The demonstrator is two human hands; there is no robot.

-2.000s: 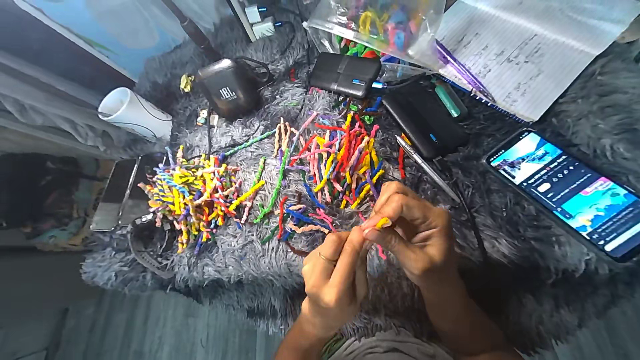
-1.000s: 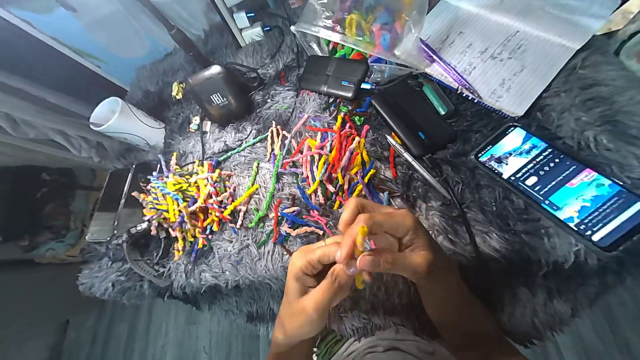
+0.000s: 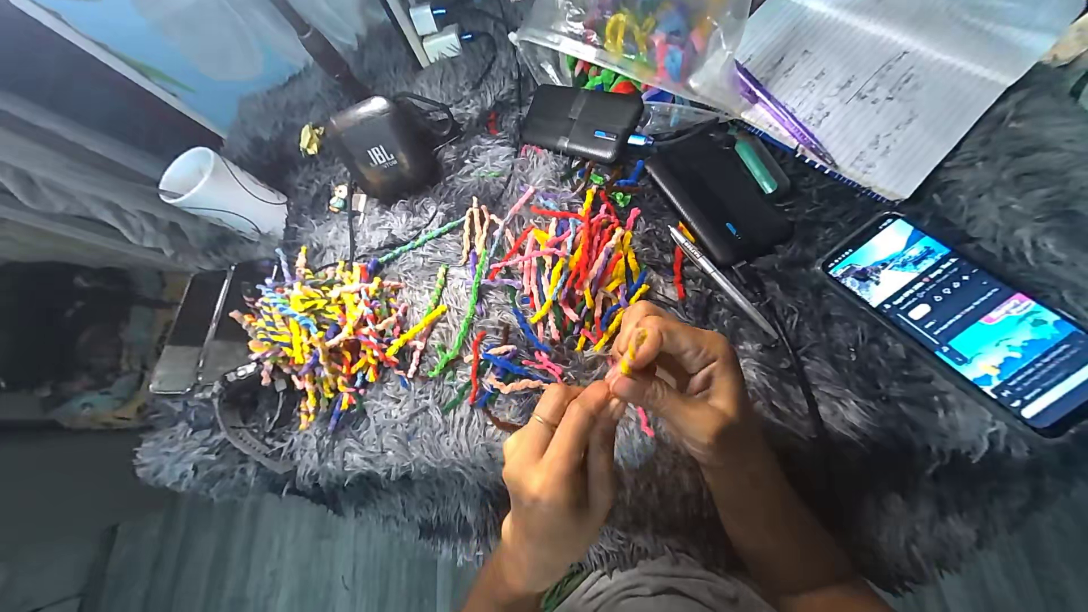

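Observation:
A short yellow fuzzy strand (image 3: 632, 350) is pinched between the thumb and fingers of my right hand (image 3: 684, 378). My left hand (image 3: 557, 463) meets it fingertip to fingertip, a ring on one finger; whether its pinched fingers also grip part of the strand is hidden. Just beyond both hands lies a loose spread of coloured fuzzy strands (image 3: 582, 272), red, yellow, pink and blue. A denser heap of short, twisted multicoloured pieces (image 3: 323, 331) lies to the left. Between them are a green strand (image 3: 463, 327) and a yellow one (image 3: 416, 330).
Grey shaggy cloth (image 3: 382, 459) covers the surface. Around the strands are a white cup (image 3: 225, 191), a JBL case (image 3: 387, 149), two black power banks (image 3: 582, 123) with cables, a pen (image 3: 722, 280), a lit phone (image 3: 960, 323), a notebook (image 3: 892, 85) and a clear plastic bag (image 3: 637, 42) of coloured pieces.
The right hand's fingers have shifted around the yellow strand, which stuck out above and below them a second ago. Both hands remain together near the front edge.

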